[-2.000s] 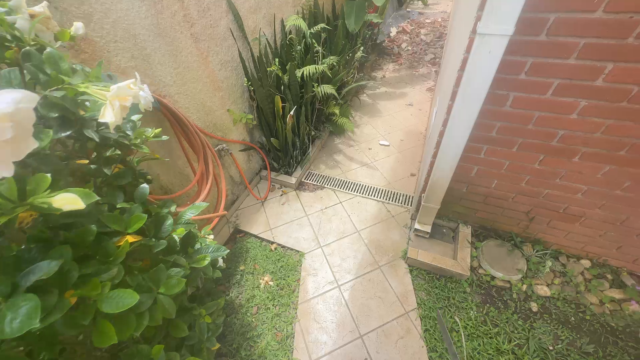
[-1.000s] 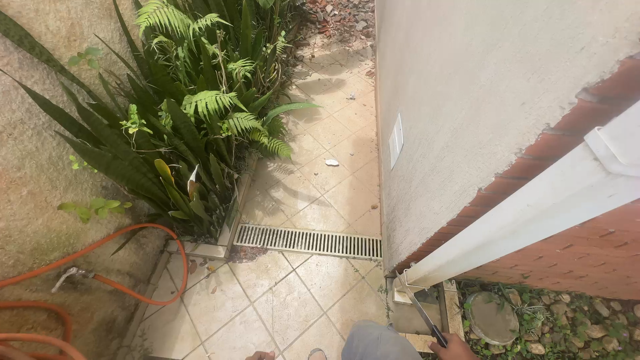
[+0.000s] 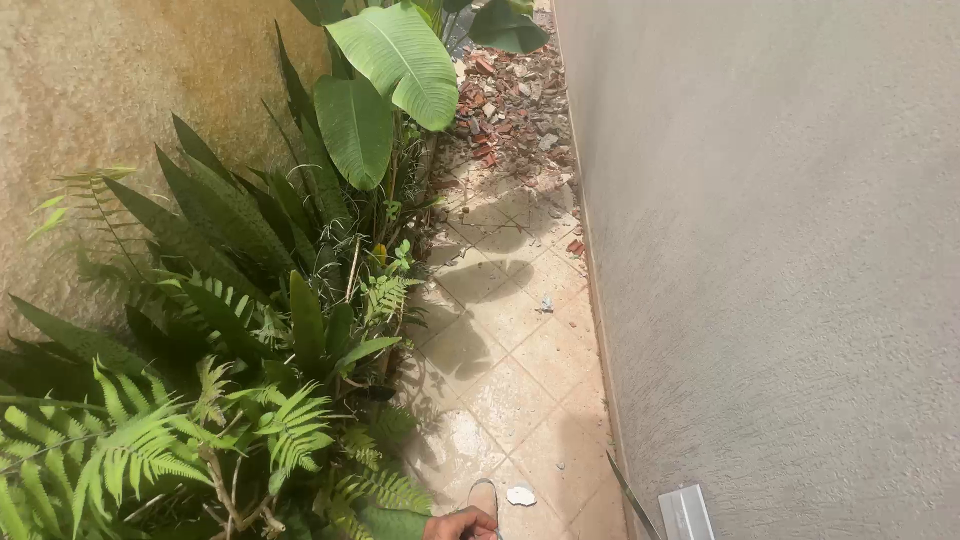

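At the bottom edge, my left hand (image 3: 461, 523) shows only in part, with bent fingers beside a fern frond; whether it holds something cannot be made out. My right hand is out of the frame. A thin dark blade (image 3: 632, 496) rises from the lower edge close to the foot of the grey wall; its handle is hidden. The toe of a shoe (image 3: 484, 496) rests on the tiled path (image 3: 517, 412), and a flat white fragment (image 3: 521, 495) lies just right of it.
Snake plants (image 3: 225, 225) and ferns (image 3: 135, 442) crowd the path's left side. Broken brick rubble (image 3: 517, 112) covers its far end under broad leaves (image 3: 397, 60). A textured grey wall (image 3: 772, 225) bounds the right, with a pale rectangular fitting (image 3: 686, 514) low down.
The view has moved forward along the path, past the drain grate and the orange hose. My right hand, seen a second ago on the tool's dark handle, has left the view.
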